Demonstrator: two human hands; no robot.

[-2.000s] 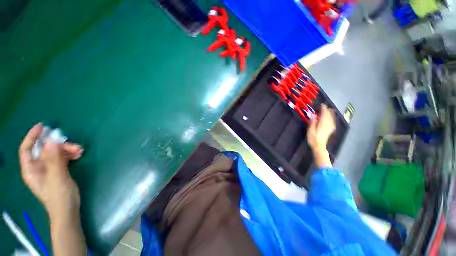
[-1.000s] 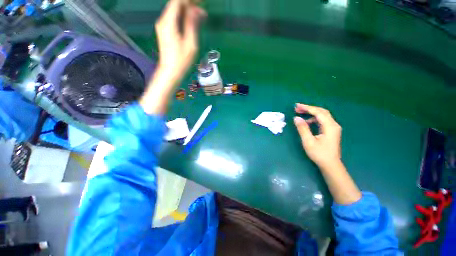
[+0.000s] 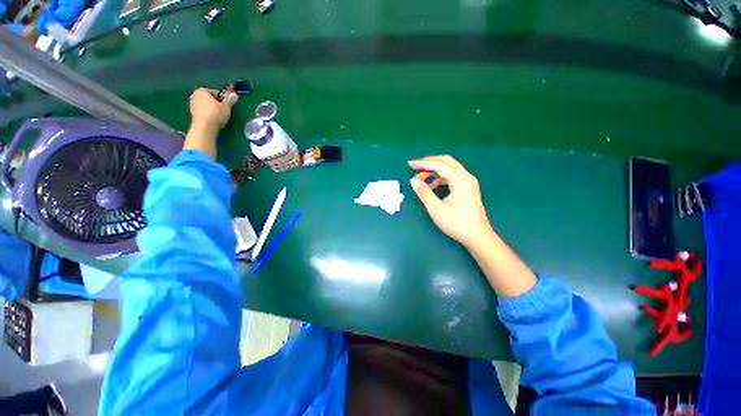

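Observation:
My left hand (image 3: 210,111) is at the upper left beyond the fan, its fingertips closed on one end of a small black unit (image 3: 242,87). My right hand (image 3: 445,195) is over the middle of the bench, thumb and fingers curved apart, with nothing seen in it. A crumpled white wipe (image 3: 382,196) lies on the green bench left of my right hand. A second small black and yellow opened unit (image 3: 322,155) lies beside the white dispenser bottle (image 3: 275,148).
A purple fan (image 3: 101,195) stands at left. A white stick (image 3: 270,223), blue stick (image 3: 278,241) and folded wipes (image 3: 244,234) lie near it. Small brownish pots (image 3: 244,172) are below the bottle. A black phone-like slab (image 3: 651,208), red clamps (image 3: 673,301) and blue bin (image 3: 725,284) are at right.
The view has turned from the clamp tray at right back to the bench. My left hand came down from the upper edge to the small unit. The wipe, earlier in my left hand, lies on the bench.

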